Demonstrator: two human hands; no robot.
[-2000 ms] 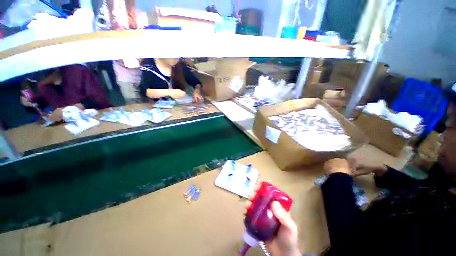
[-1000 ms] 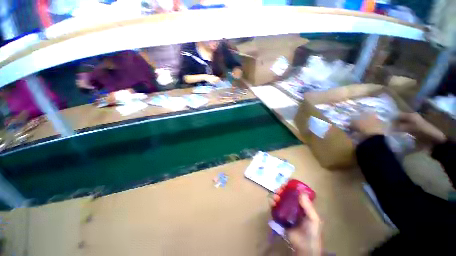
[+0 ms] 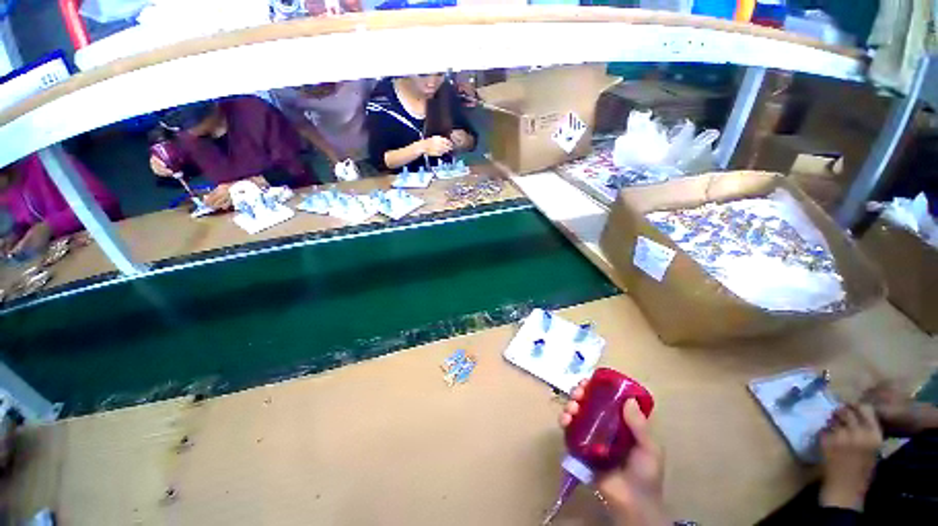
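Observation:
My right hand (image 3: 640, 462) is shut on a translucent red squeeze bottle (image 3: 609, 419). The bottle is tilted with its thin nozzle pointing down and left, over the bench. Just beyond the bottle lies a white square plate (image 3: 535, 354) with several upright blue parts on it; the bottle hides a little of its near edge. A small pile of loose blue-silver parts (image 3: 458, 367) lies on the bench left of the plate. My left hand is not in view.
A green conveyor (image 3: 309, 308) runs beyond the tan bench (image 3: 339, 442). An open parts carton (image 3: 684, 308) stands at the right. A neighbour's hands (image 3: 854, 442) work at another plate (image 3: 792, 411). Workers sit across the belt. A white-framed shelf (image 3: 463, 43) spans overhead.
The view has shifted right. The bottle remains in my right hand, with the nozzle down. The neighbour's hands have moved from the carton to the plate at right.

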